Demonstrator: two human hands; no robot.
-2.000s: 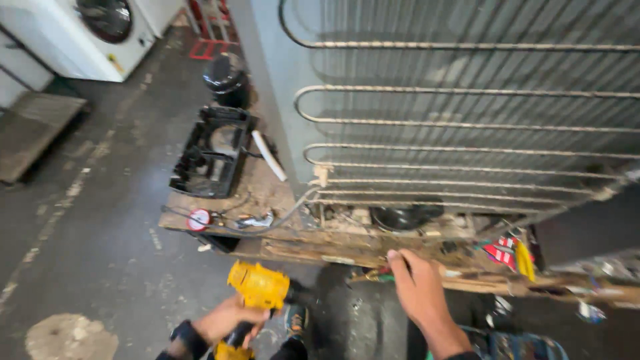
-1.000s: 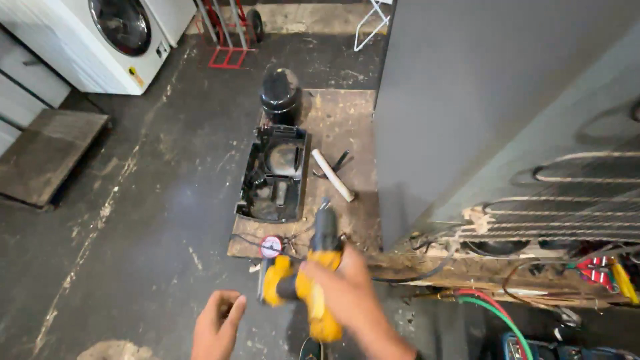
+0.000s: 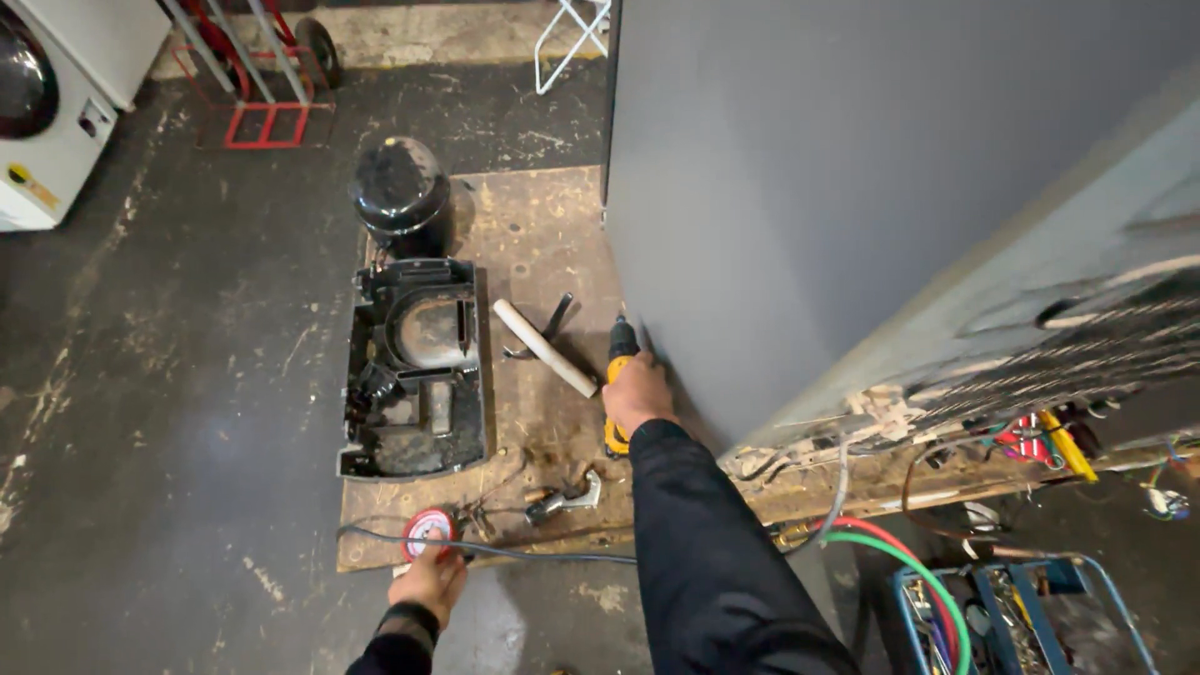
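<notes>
My right hand (image 3: 639, 392) grips a yellow and black cordless drill (image 3: 619, 367), which lies along the wooden platform (image 3: 534, 220) beside the grey side panel of a refrigerator (image 3: 769, 178). At the platform's front edge, my left hand (image 3: 431, 579) touches a round red-rimmed pressure gauge (image 3: 430, 534); whether its fingers close on it cannot be told. A black cable (image 3: 525, 555) runs past that hand. Between the hands lies a small metal tool (image 3: 567, 502), perhaps a tube cutter. A white tube (image 3: 544, 347) rests across a dark-handled tool (image 3: 560, 314).
A black plastic tray (image 3: 485, 375) and a black compressor (image 3: 401, 192) stand on the platform's left side. Red and green hoses (image 3: 891, 553) hang at the right above a blue toolbox (image 3: 1008, 600). A red hand truck (image 3: 267, 127) and a white washing machine (image 3: 47, 122) stand farther back.
My right hand has set the drill down against the platform near the refrigerator. My left hand, apart from everything a second ago, has moved to the gauge.
</notes>
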